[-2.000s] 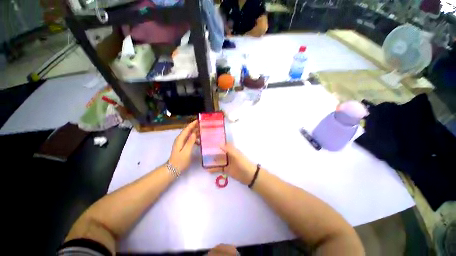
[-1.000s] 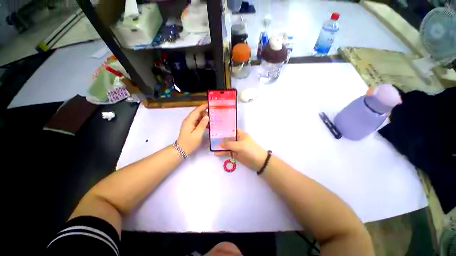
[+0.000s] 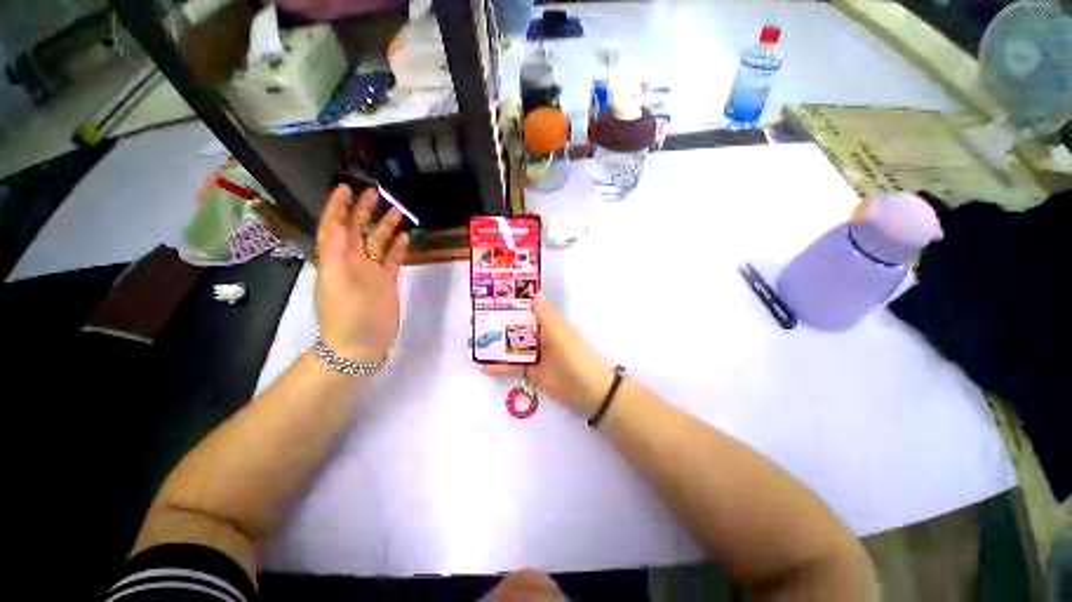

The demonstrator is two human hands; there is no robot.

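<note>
A smartphone [image 3: 506, 289] with a lit red and white screen is held upright over the white-covered worktable [image 3: 682, 423]. My right hand [image 3: 557, 355] holds it by its lower right side, the thumb at the screen's edge. A red-pink ring charm [image 3: 522, 402] hangs below the phone. My left hand [image 3: 359, 276] is raised to the left of the phone, apart from it, palm showing and fingers spread, holding nothing. It wears a ring and a chain bracelet.
A lilac bottle [image 3: 849, 265] and dark snips or a pen [image 3: 768, 295] lie right. A shelf [image 3: 480, 112], orange-topped jar [image 3: 547, 149] and brown-topped bottle [image 3: 622, 152] stand behind. Black fabric [image 3: 999, 318] is far right, a dark brown folder [image 3: 149, 292] left.
My left hand has let go of the phone and moved left and up, opening. The phone screen has changed from plain pink to a page with pictures. The camera view has shifted.
</note>
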